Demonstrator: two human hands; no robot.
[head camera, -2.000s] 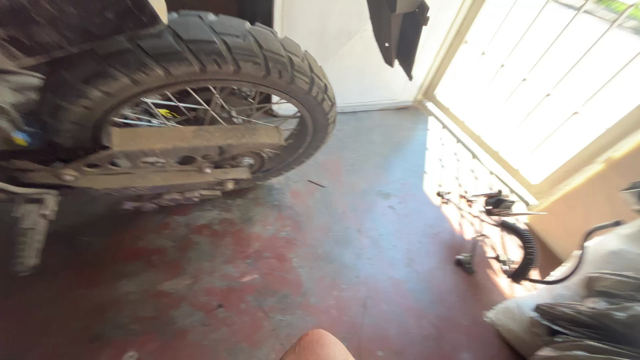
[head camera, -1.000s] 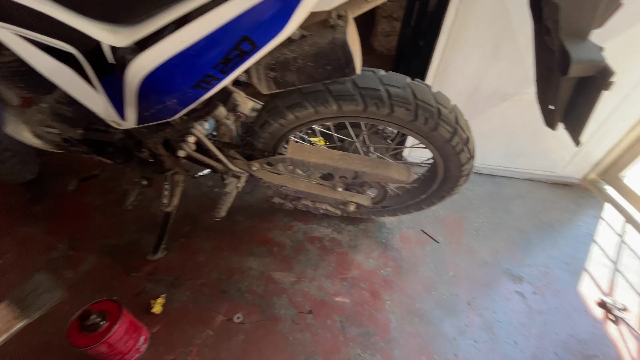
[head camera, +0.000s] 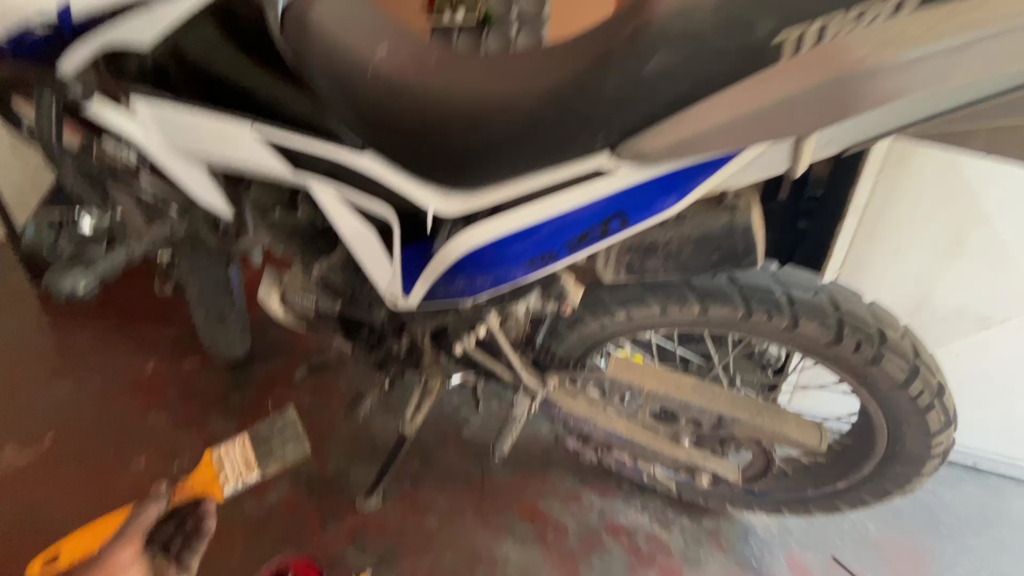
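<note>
My left hand (head camera: 152, 540) is at the lower left, closed around the orange handle of a flat paintbrush (head camera: 208, 476). The bristles point up and right, beside the motorcycle and apart from it. The motorcycle has blue and white side panels (head camera: 512, 248), a black seat (head camera: 480, 104) and a dusty swingarm (head camera: 640, 432). Its knobbly rear tyre (head camera: 904, 376) is at the right. A dark patch shows at my fingers; blur hides what it is. My right hand is out of view.
The side stand (head camera: 392, 464) reaches the red, worn floor (head camera: 512, 528). A red container (head camera: 292, 566) is cut off by the bottom edge. A white panel (head camera: 960, 296) stands behind the rear wheel.
The view has swung left and up along the motorcycle. My left hand has come into view with the paintbrush, whose bristle end showed at the left edge one second ago.
</note>
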